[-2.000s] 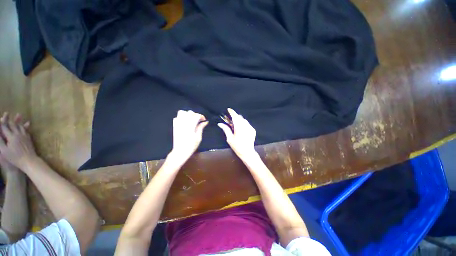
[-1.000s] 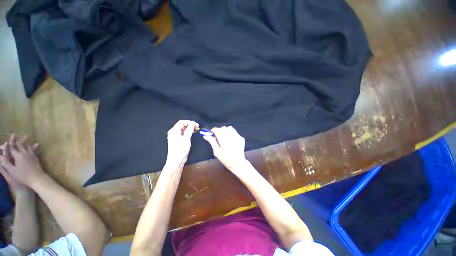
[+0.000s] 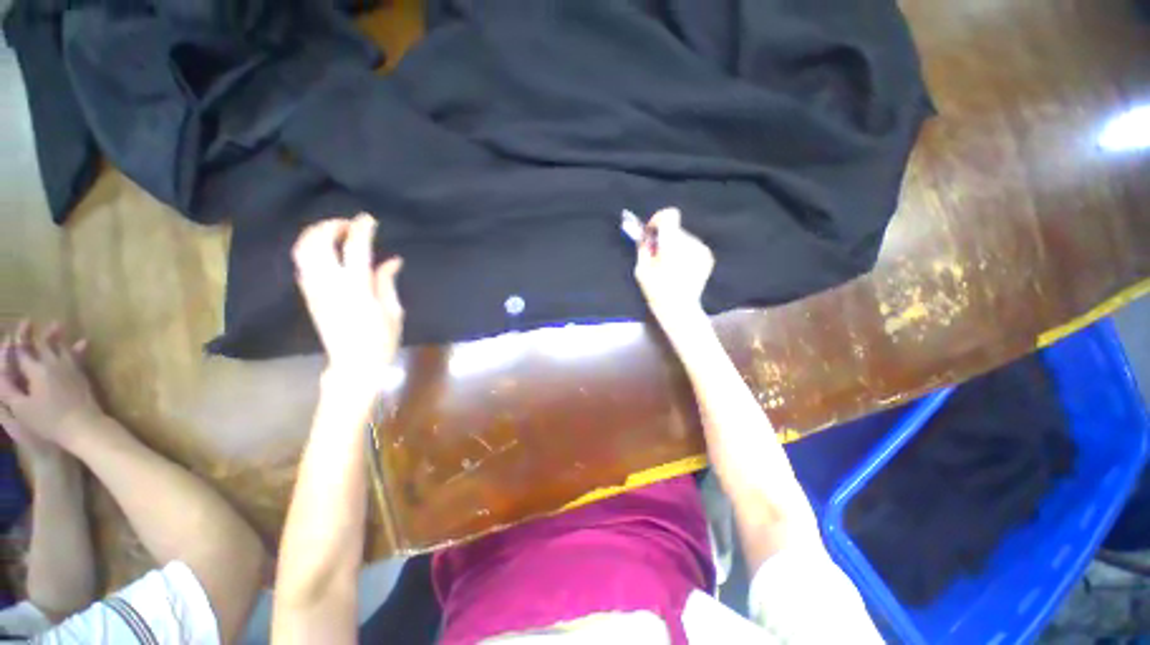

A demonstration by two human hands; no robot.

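Note:
A large black garment (image 3: 542,202) lies spread on the table, its lower edge a little above the table's front edge. A small pale round spot (image 3: 515,305) shows on the cloth between my hands; I cannot tell what it is. My left hand (image 3: 351,296) rests on or just over the cloth at left, fingers apart and nothing seen in it. My right hand (image 3: 673,262) is closed around thread snips (image 3: 633,227), whose small silvery tip pokes out at the upper left of the fist, over the cloth.
A crumpled dark garment (image 3: 139,101) lies at the upper left. A person's clasped hands (image 3: 44,384) rest on the table at far left. The brown table (image 3: 555,428) has a yellow front edge. A blue plastic bin (image 3: 1097,491) holds dark cloth at the lower right.
My hands were close together at the cloth; they have moved apart, left hand to the left and opened, right hand to the right. The garment's lower edge has shifted up, baring more table.

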